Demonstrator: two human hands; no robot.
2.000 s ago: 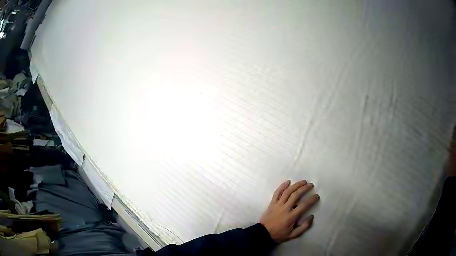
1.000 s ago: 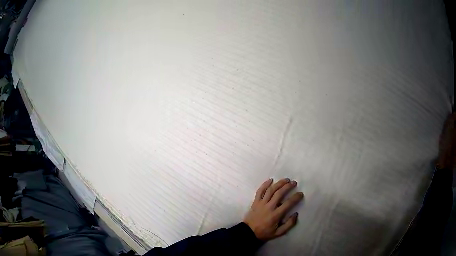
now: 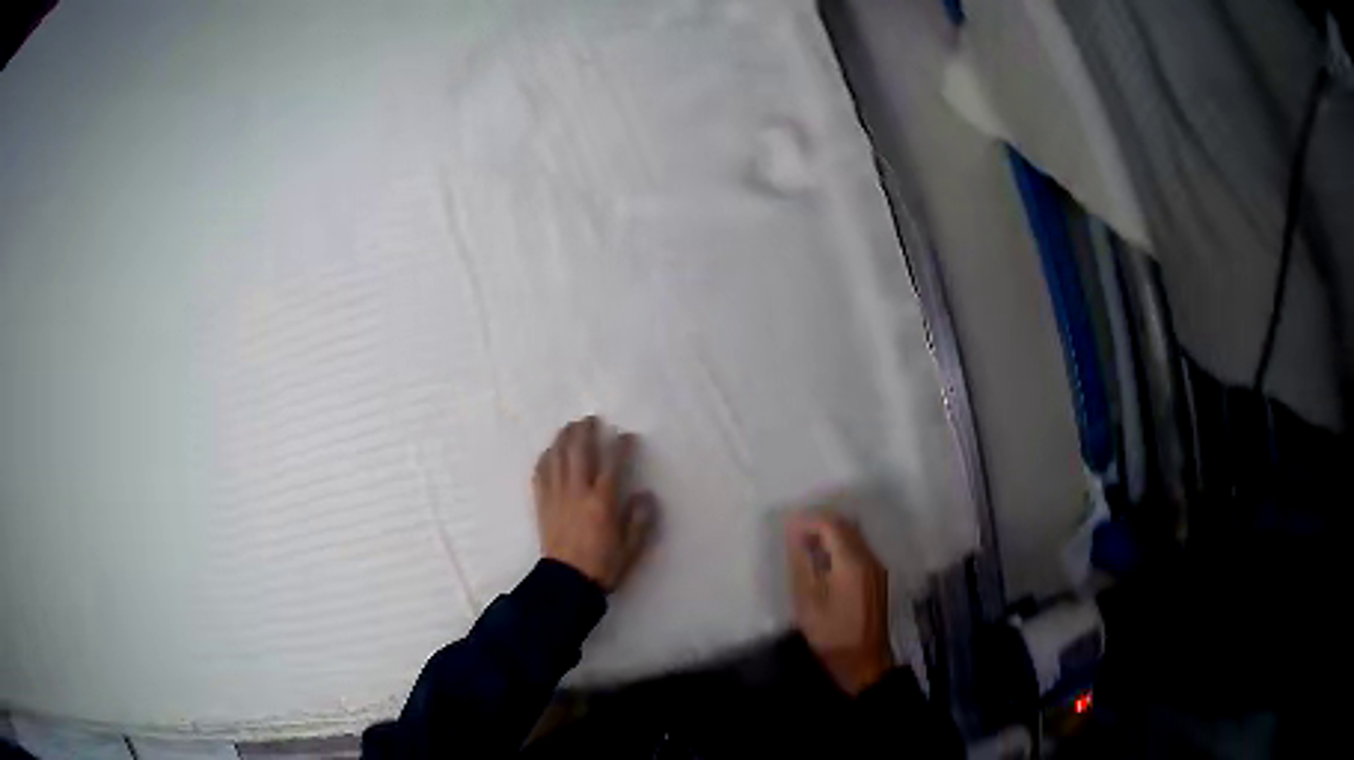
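Observation:
The cream ribbed fabric ply (image 3: 357, 371) lies over the stack and fills the left and middle of the view. It has a few shallow creases and a small raised pucker near its far right corner. My left hand (image 3: 591, 502) rests palm down on the cloth with its fingers a little apart, holding nothing. My right hand (image 3: 839, 594) is to its right, near the cloth's near right corner. Its fingers are curled and blurred, and I cannot tell whether they pinch the cloth.
A narrow metal rail (image 3: 950, 386) runs along the cloth's right end. Beyond it are a blue bar (image 3: 1062, 297), draped pale cloth (image 3: 1173, 164) and a black cable (image 3: 1295, 223). A white device (image 3: 1062, 639) with a red light is at the lower right. Pale sheets show at the lower left edge.
The view has swung right to the end of the cloth. My right hand has come from the dim right rim into full view, closer to my left hand. My left hand still lies on the cloth.

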